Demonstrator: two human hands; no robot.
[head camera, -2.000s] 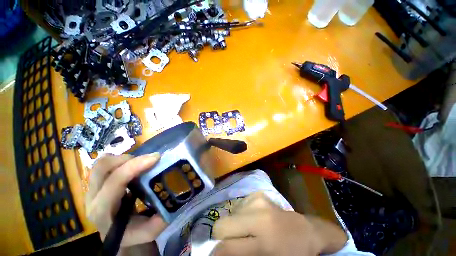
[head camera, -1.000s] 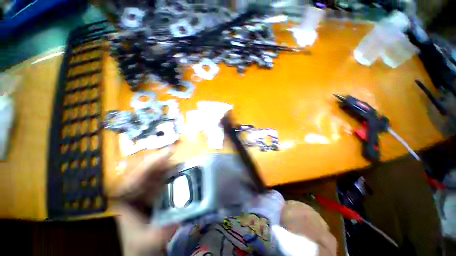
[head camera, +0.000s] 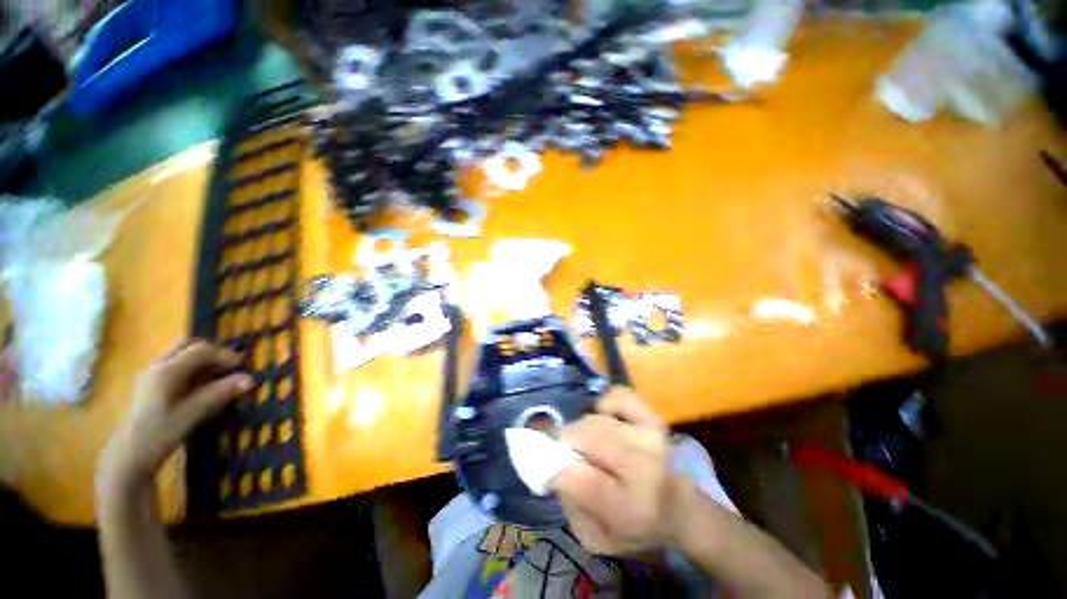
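The housing (head camera: 503, 404) is at the bench edge, its black back with the central metallic ring facing up. Black side arms stick out on both sides of it. My right hand (head camera: 620, 474) holds the housing's right side, with a white wiping cloth or paper (head camera: 532, 459) between its fingers, against the black back. My left hand (head camera: 187, 404) is away from the housing, over the left edge of the black parts tray (head camera: 263, 339), with fingers curled; no object shows in it. The view is blurred.
Frame plates (head camera: 392, 298) and folded white paper (head camera: 515, 275) lie beyond the housing, with button plates (head camera: 649, 316) to the right. Metal parts (head camera: 585, 111) are heaped at the back. A glue gun (head camera: 919, 263) lies right, a plastic bag (head camera: 59, 304) left. A red-handled screwdriver (head camera: 848, 474) is lower right.
The housing has turned from its silver windowed side to its black back. My left hand has let go of it and moved left to the tray. My right hand has come onto the housing with the white cloth.
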